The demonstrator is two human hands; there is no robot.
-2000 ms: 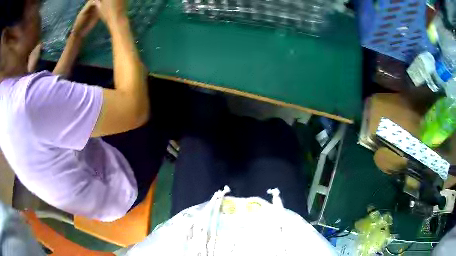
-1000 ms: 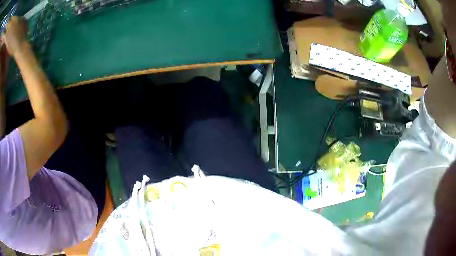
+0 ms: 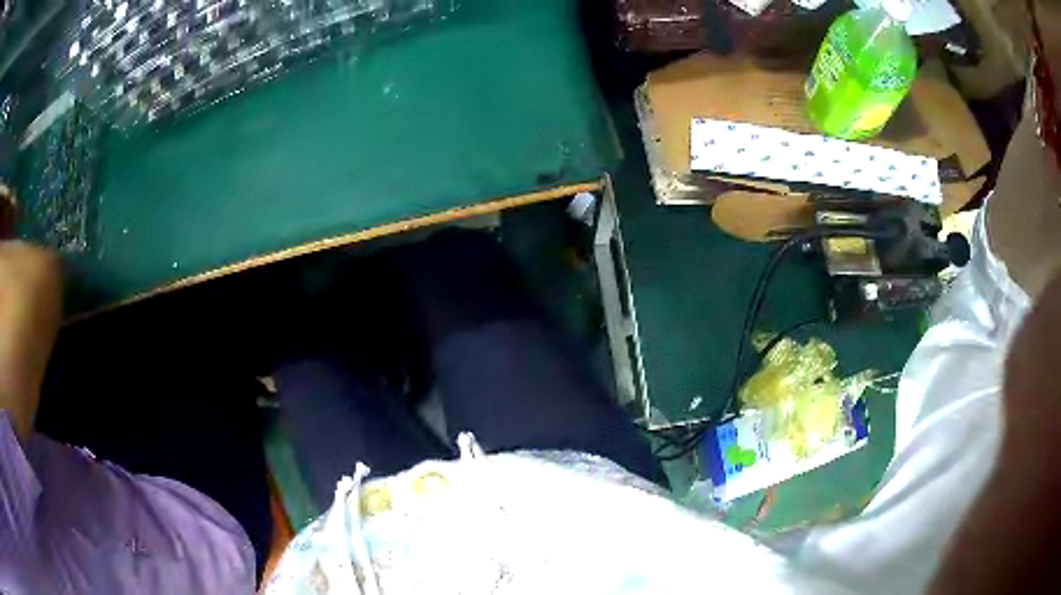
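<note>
Neither of my hands can be made out. My right sleeve, bare forearm and part of a red bracelet show at the right edge, and the hand beyond is cut off. A large blurred brown shape fills the lower right edge; I cannot tell what it is. Nearest in front of me, a stack of clear shiny blister trays (image 3: 198,52) lies on the dark green bench (image 3: 384,151) at the upper left. A flatter tray (image 3: 58,186) with small dark parts lies left of it, with a pale strip (image 3: 47,121) at its upper end.
A lime-green bottle (image 3: 863,76) stands or lies on brown cardboard (image 3: 681,99) at the upper right. Below are a white dotted strip (image 3: 814,159), a black device with cables (image 3: 884,262), and a crumpled yellowish bag (image 3: 797,401) on a blue-white packet (image 3: 739,459). A co-worker's lilac sleeve and arm are at left.
Over two seconds the view has swung right; the blue basket has left it and my right arm has entered at right. In the last second, more of the tray stack has come into view.
</note>
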